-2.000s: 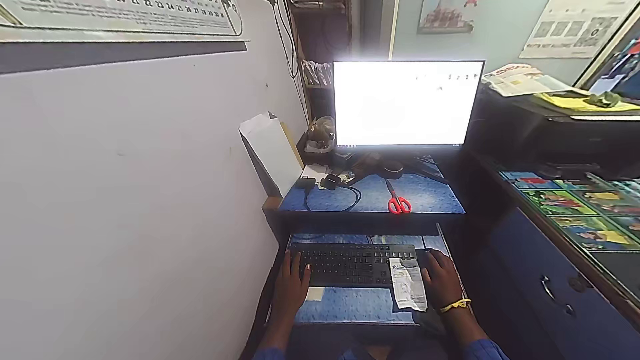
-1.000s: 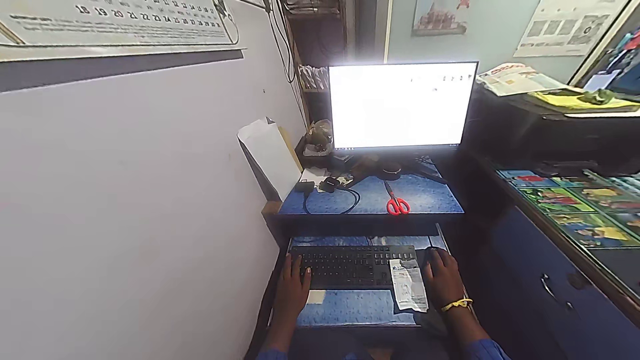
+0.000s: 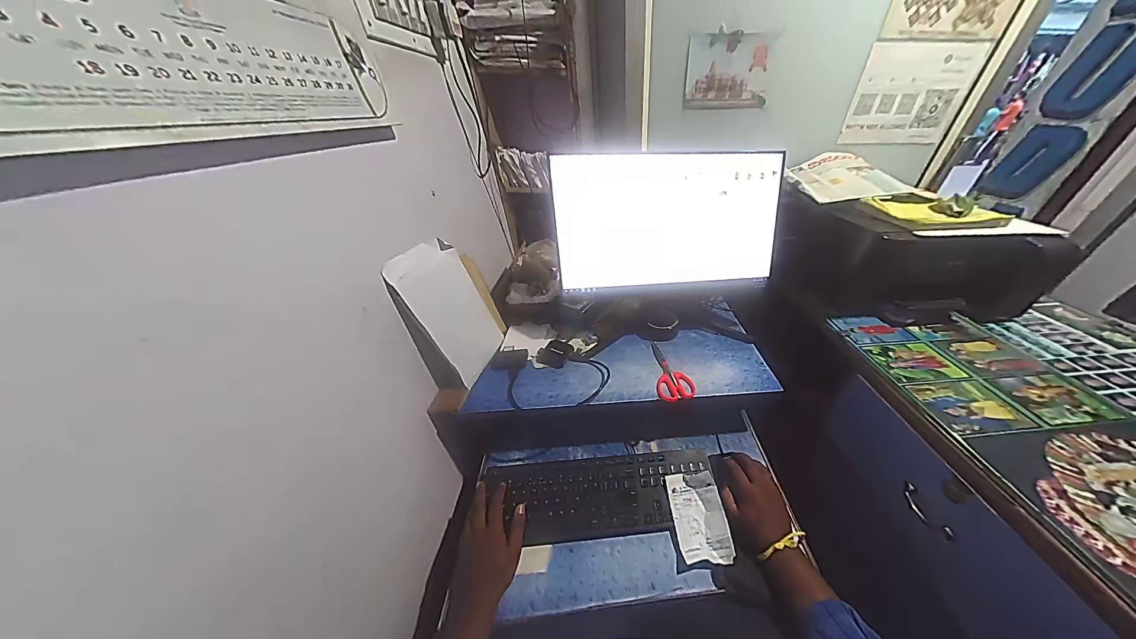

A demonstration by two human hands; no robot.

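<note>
A black computer keyboard (image 3: 586, 497) lies on the blue pull-out tray. My left hand (image 3: 493, 537) rests on its left end, fingers apart and holding nothing. At the keyboard's right, my right hand (image 3: 754, 506) lies palm down over what seems to be a mouse, mostly hidden under the fingers; a yellow band circles that wrist. Between this hand and the keys, a crumpled printed paper slip (image 3: 699, 519) partly covers the keyboard's right end. Above the tray, the lit monitor (image 3: 666, 222) stands on the blue desk top.
Red-handled scissors (image 3: 675, 382) and a black cable (image 3: 603, 377) lie before the monitor. White paper sheets (image 3: 444, 306) lean on the left wall. A black printer (image 3: 941, 257) bearing papers stands right, on a counter with photos (image 3: 967, 399). A metal drawer handle (image 3: 914, 504) juts out below.
</note>
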